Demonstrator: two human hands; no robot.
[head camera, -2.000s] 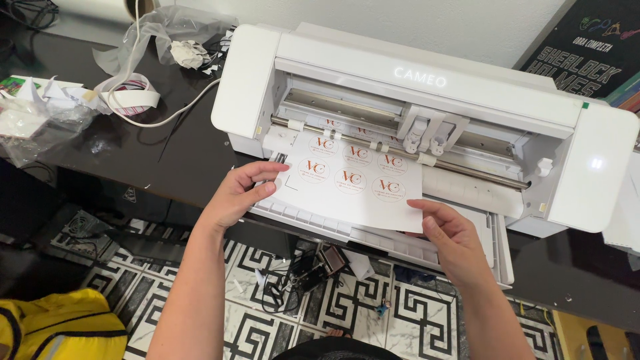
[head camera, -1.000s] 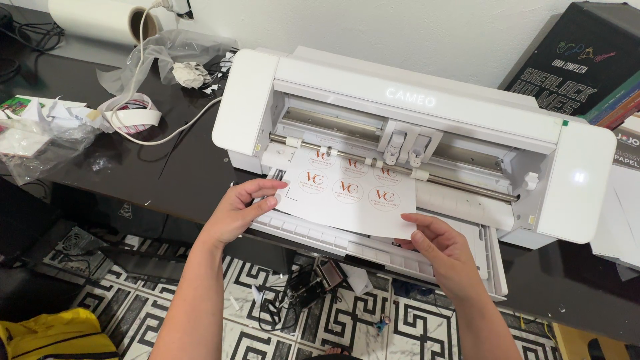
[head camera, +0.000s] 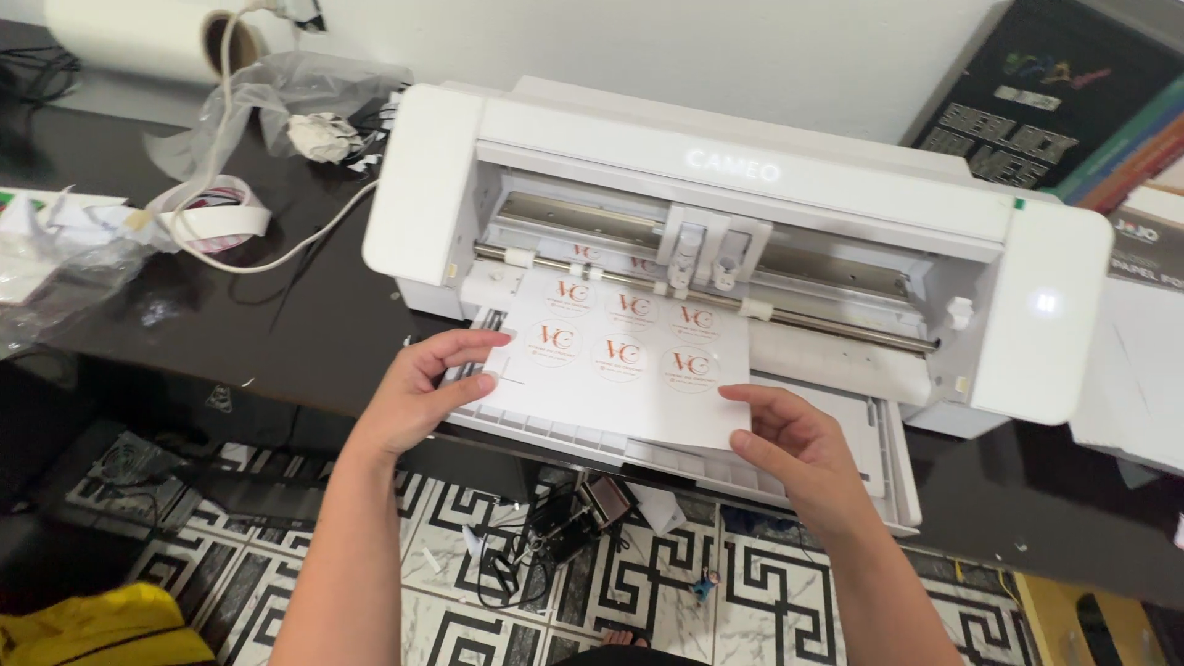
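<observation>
A white sheet printed with round orange logos (head camera: 592, 398) lies partly inside a white Cameo cutting machine (head camera: 740, 166), its far part under the metal roller bar (head camera: 814, 319). My left hand (head camera: 425, 393) pinches the sheet's left edge between thumb and fingers. At the lower right corner, my right hand (head camera: 800, 439) grips the sheet the same way. Behind the bar, the white tool carriage (head camera: 712, 245) sits near the middle of its rail. Beneath the sheet, the machine's front tray (head camera: 888, 462) is folded out.
To the left are a roll of tape (head camera: 217, 217), crumpled paper (head camera: 324, 137), clear plastic, a white cable (head camera: 296, 254) and a large white roll (head camera: 139, 42). Books (head camera: 1017, 120) and a white box (head camera: 1133, 351) stand right. Cables and a yellow cloth (head camera: 102, 629) are below the dark table (head camera: 305, 342).
Compared with the earlier frames, the sheet sits slightly farther into the machine, at a straighter angle. Both hands keep hold of its edges. The view has shifted a little.
</observation>
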